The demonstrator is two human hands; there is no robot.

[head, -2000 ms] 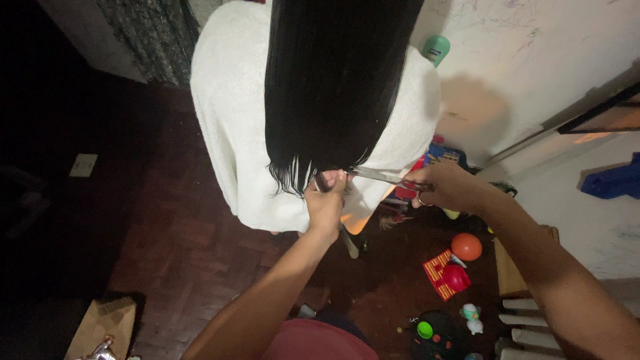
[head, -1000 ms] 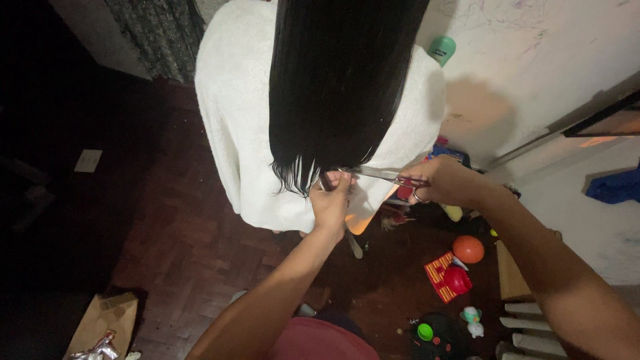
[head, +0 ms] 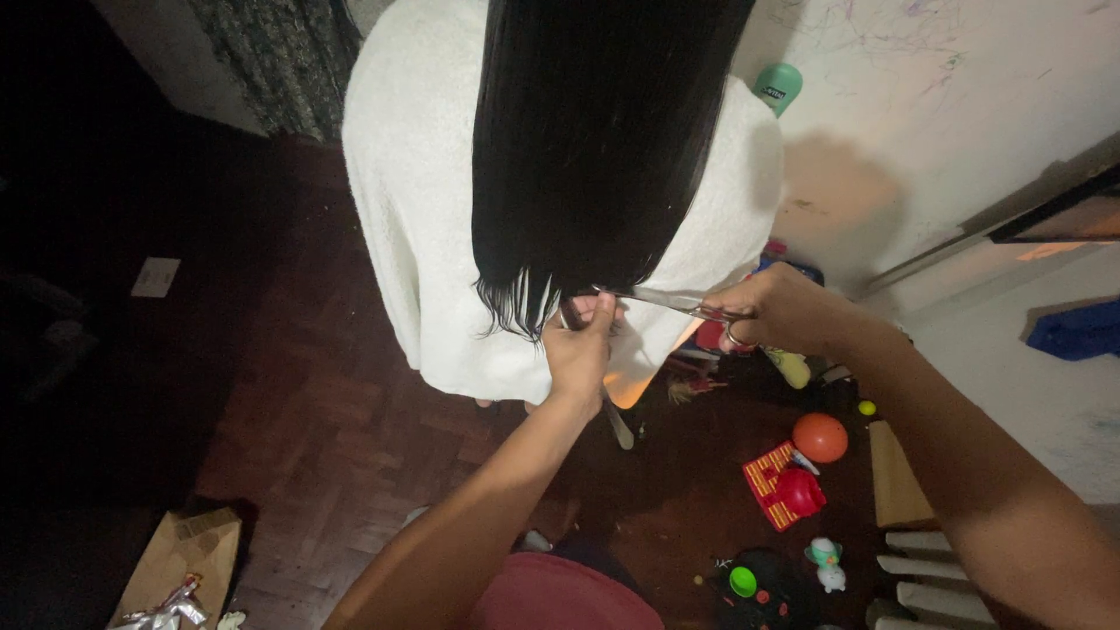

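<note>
Long, straight black hair (head: 595, 149) hangs down the back of a person wrapped in a white towel (head: 420, 175). My left hand (head: 582, 350) pinches the hair's lower ends between thumb and fingers; a dark comb-like tool, partly hidden, lies in the same hand, and its flat handle (head: 619, 424) seems to stick out below the wrist. My right hand (head: 770, 311) has its fingers in the handles of metal scissors (head: 669, 300), whose blades point left at the hair ends just above my left fingertips. Some wispy ends hang loose left of my left hand.
On the dark parquet floor lie an orange ball (head: 820, 437), a red toy (head: 798, 492), a small figurine (head: 827, 564) and a green cup (head: 742, 581). A cardboard box (head: 188, 560) lies at lower left. A green bottle (head: 779, 89) is near the scribbled wall. A pink rounded surface (head: 569, 595) shows at bottom centre.
</note>
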